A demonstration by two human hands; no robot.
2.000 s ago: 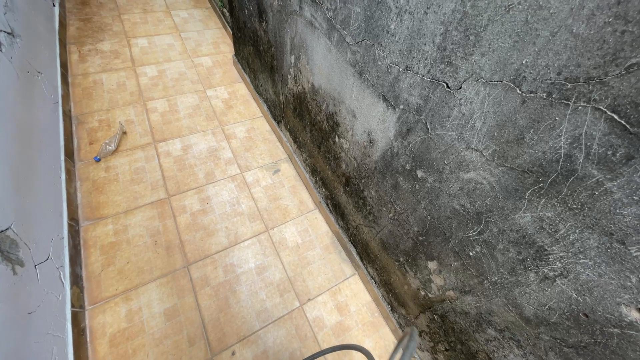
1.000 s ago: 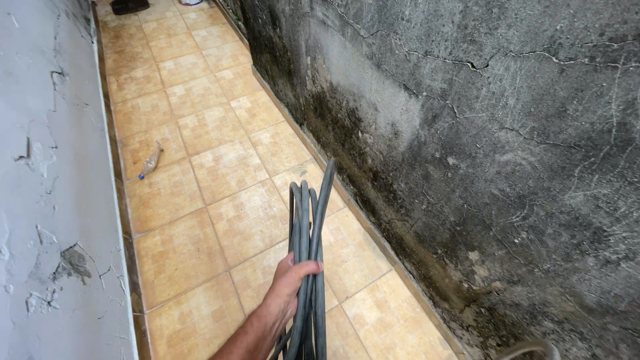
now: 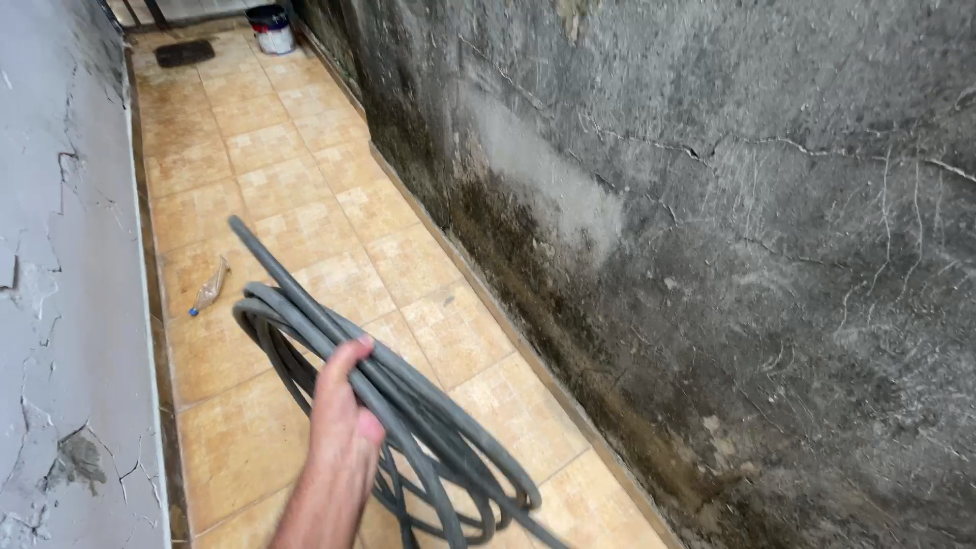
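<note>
A coil of dark gray flexible hose [image 3: 427, 412] hangs in my left hand [image 3: 343, 396], which comes up from the bottom edge, left of the middle. The thumb lies over the upper strands; the other fingers are mostly hidden behind the bundle. One free hose end [image 3: 238, 223] sticks out toward the upper left, above the loops. The coil's lower loops spread toward the lower right, and one strand runs out of the frame at the bottom. My right hand is not in view.
A crumpled plastic bottle [image 3: 211, 287] lies on the tiled floor [image 3: 229, 435]. At the far end are a dark mat [image 3: 184, 52] and a paint bucket [image 3: 271, 30]. A cracked gray wall [image 3: 686, 267] and a peeling pale wall [image 3: 76, 305] flank the passage.
My left hand and the hose coil were upright a second ago and now tilt to the upper left. Two seconds ago no hand was in view, only a bit of hose at the bottom.
</note>
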